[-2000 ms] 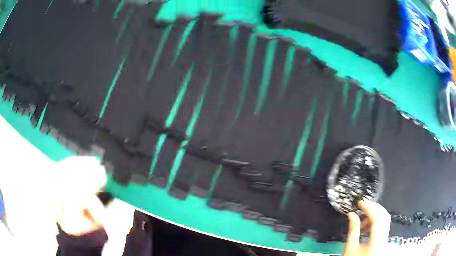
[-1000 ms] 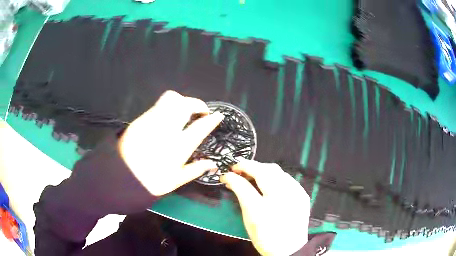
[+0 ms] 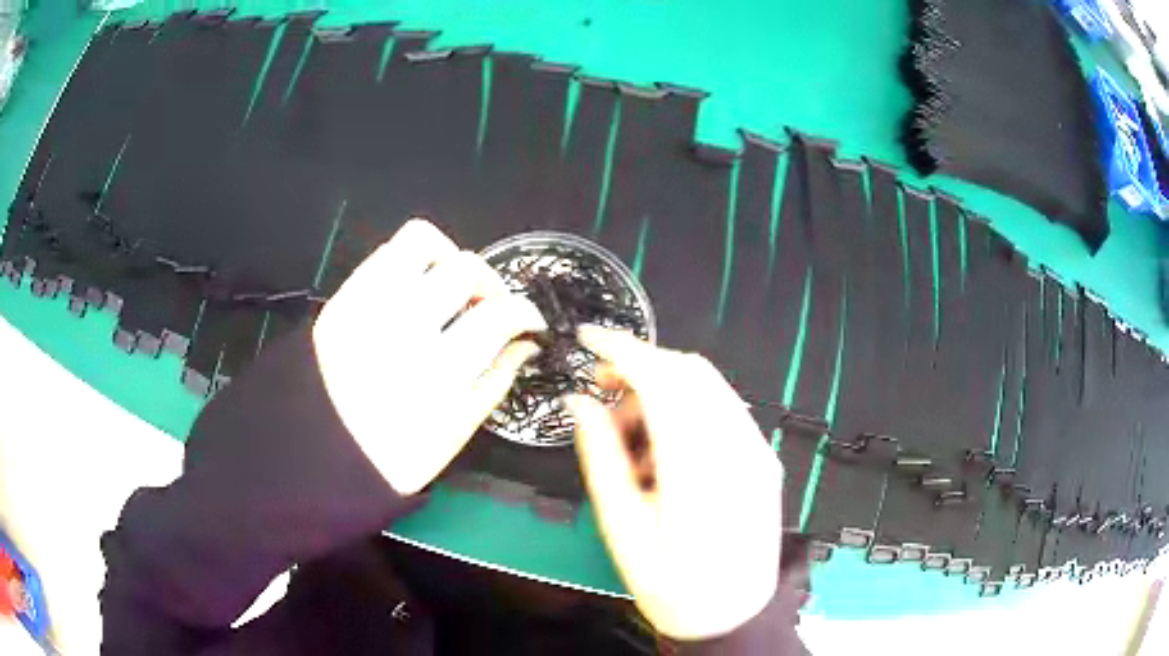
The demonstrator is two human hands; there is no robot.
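A round clear parts dish (image 3: 647,308), full of tangled black clips (image 3: 571,276), stands on the black flat ribbon cables (image 3: 423,154) near the middle. My left hand (image 3: 417,352) is over the dish's left side, its fingers curled and fingertips low over the clips. My right hand (image 3: 686,481) is at the dish's lower right, thumb and forefinger bent over the clips and slightly blurred. Whether either hand pinches a clip cannot be told. Thin black bars (image 3: 929,477) lie across the strips at the right. Connector blocks (image 3: 904,554) form a stepped row along the near edge.
The strips lie on a green mat (image 3: 795,64) with a pale edge. A separate black bundle (image 3: 1006,115) with a fringed edge lies far right, beside blue packets (image 3: 1128,147). A blue and red item (image 3: 19,596) shows below the table edge at lower left.
Two seconds ago the dish was at the right with my right hand at it; now it stands mid-view between both hands. Since one second ago, my left fingers have curled in and my right fingers have shifted slightly.
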